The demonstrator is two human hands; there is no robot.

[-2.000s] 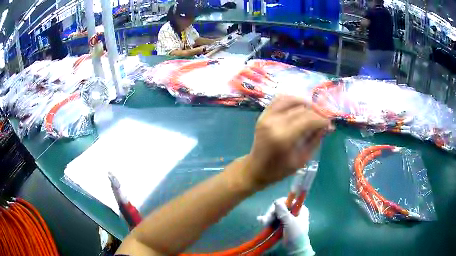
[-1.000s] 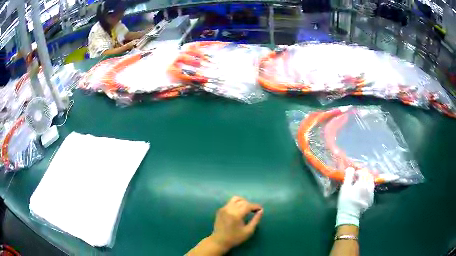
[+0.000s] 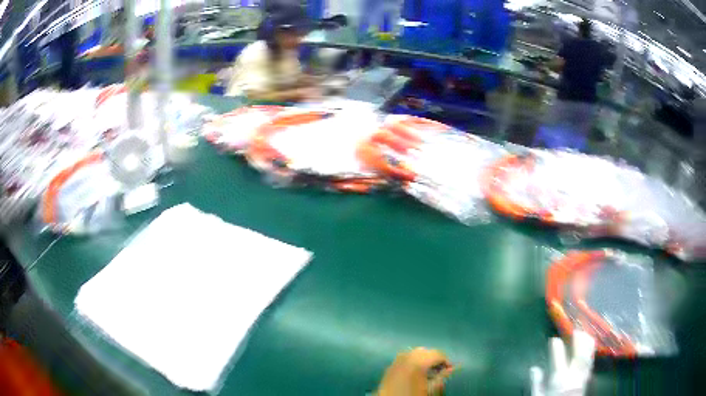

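My left hand (image 3: 416,373), bare and blurred, is low at the bottom edge, over the green mat, with its fingers curled; I cannot tell if it holds anything. My right hand (image 3: 569,365), in a white glove, is at the bottom right with its fingers apart, at the lower edge of the bagged orange cables (image 3: 559,290). These cables lie curved in clear bags on the mat. The stack of empty bags (image 3: 190,290) lies flat and whitish at the left. The picture is blurred.
A heap of bagged cables (image 3: 310,143) runs along the far bench edge, with more bags at the far left. A small white fan (image 3: 131,158) stands by a post. A person (image 3: 272,62) sits across the bench; another person (image 3: 582,69) stands farther back right.
The view has swung left since one second ago. The orange cable pair held two seconds ago is out of my hands, and the bagged cables at right now look doubled. My gloved fingers have spread.
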